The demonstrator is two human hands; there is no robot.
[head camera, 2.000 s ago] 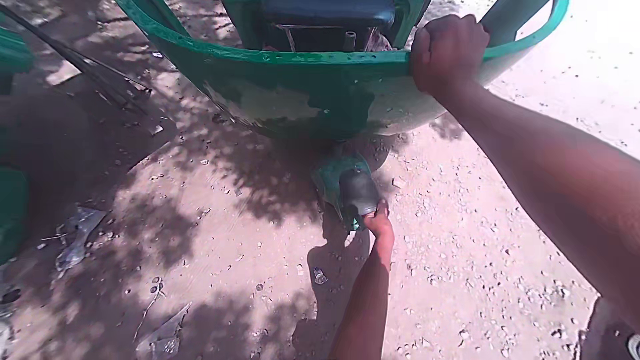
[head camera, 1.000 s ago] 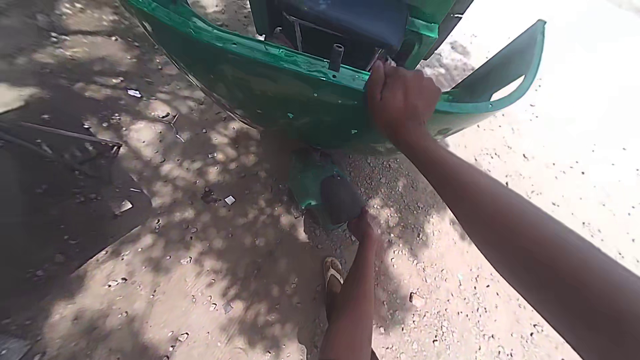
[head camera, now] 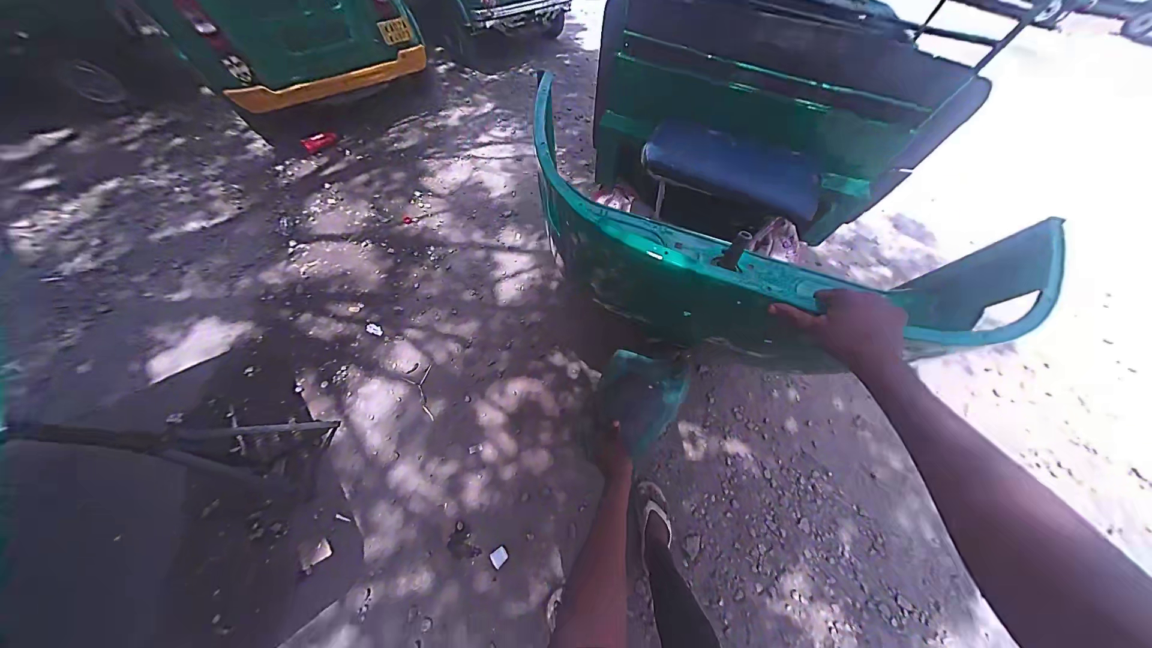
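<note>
A large curved green vehicle panel (head camera: 693,297), probably a bumper or cowl, spans the centre right of the view, off the ground at its near side. My right hand (head camera: 850,328) grips its upper rim, toward the right end. Below the panel, my left hand (head camera: 614,450) holds a green, partly dark piece (head camera: 641,396) that looks like a mudguard; its exact shape is blurred. Behind the rim stands a green vehicle body with a dark blue padded seat (head camera: 733,171). A short dark post (head camera: 736,250) sticks up at the panel's rim.
A green vehicle with a yellow bumper (head camera: 328,83) is parked at the upper left. Metal rods (head camera: 171,438) lie over a dark sheet or shadow at the lower left. My sandalled foot (head camera: 655,517) is on the gravelly ground, near my left forearm. A red object (head camera: 319,142) lies farther back.
The view has tilted up and shows more of the vehicles behind. My right hand stays on the panel rim. The dark face of the piece in my left hand has turned, showing more green.
</note>
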